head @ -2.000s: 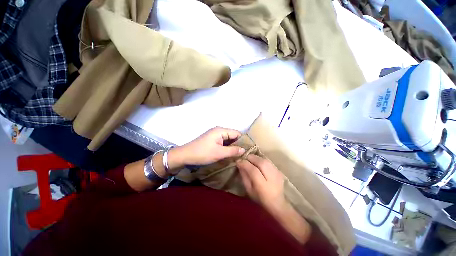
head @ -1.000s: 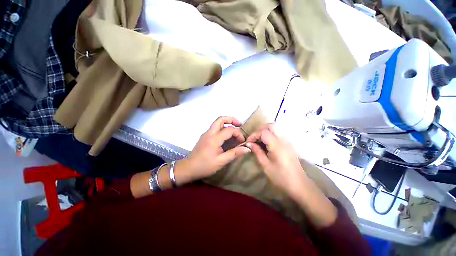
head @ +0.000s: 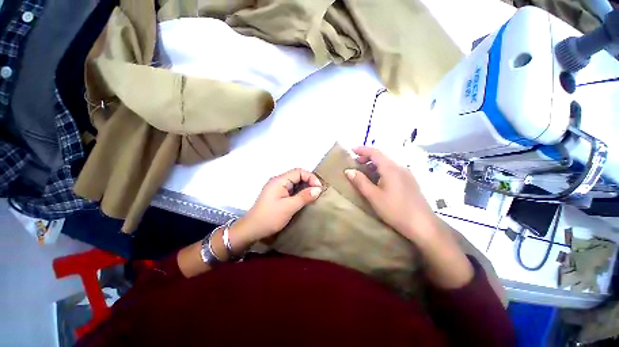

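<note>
A khaki garment piece (head: 339, 234) lies over my lap and the table's front edge, with a pointed corner on the white table. My left hand (head: 282, 203) pinches its edge near a seam between thumb and forefinger. My right hand (head: 390, 193) is on the piece near the corner, thumb on top and fingers at the far edge, holding the cloth. I cannot make out any tool in either hand. A thin seam line shows between the hands.
A white sewing machine (head: 502, 88) with blue trim stands at the right. Khaki pieces (head: 197, 105) and a checked garment (head: 41, 162) lie at the left. A phone (head: 535, 215) and fabric scraps (head: 585, 261) lie right. A measuring strip (head: 193, 207) runs along the front edge. A red stool (head: 88, 268) stands lower left.
My hands, close together at the seam before, are now apart. My right hand has moved to the cloth near the corner, which now lies flatter. The view has shifted towards the right.
</note>
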